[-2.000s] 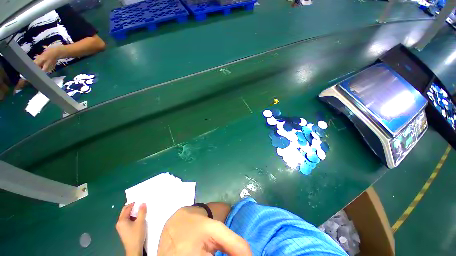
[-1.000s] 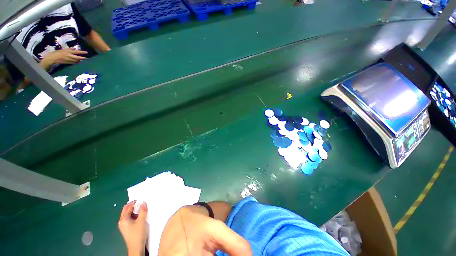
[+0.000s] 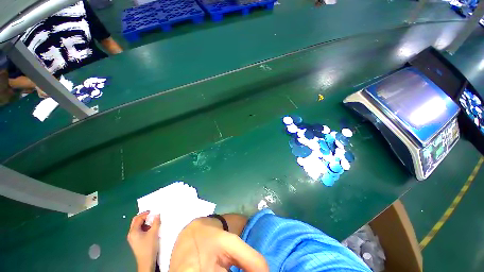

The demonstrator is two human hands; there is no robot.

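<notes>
White sheets (image 3: 172,204) lie in an uneven stack on the green bench at the lower middle. My left hand (image 3: 143,239) is at the stack's left edge, with thumb and finger pinching a white piece, apparently a sheet's edge. My right hand (image 3: 215,247) is over the stack's near right part, large and close; the bottom edge cuts it off, and what its fingers hold is hidden. A loose pile of white and blue discs (image 3: 314,159) lies to the right. A single pale disc (image 3: 94,251) lies at the lower left.
A bench scale (image 3: 414,106) stands right of the discs, with a black tray (image 3: 435,70) behind it. A cardboard box (image 3: 398,234) is below the bench edge. Grey posts (image 3: 42,194) stand at left. A person (image 3: 58,40) sits across the sunken channel (image 3: 175,127).
The yellow speck and marks in the channel have shifted right. The left fingers moved slightly at the stack's edge. The right hand stays almost still. The person opposite has moved their hands.
</notes>
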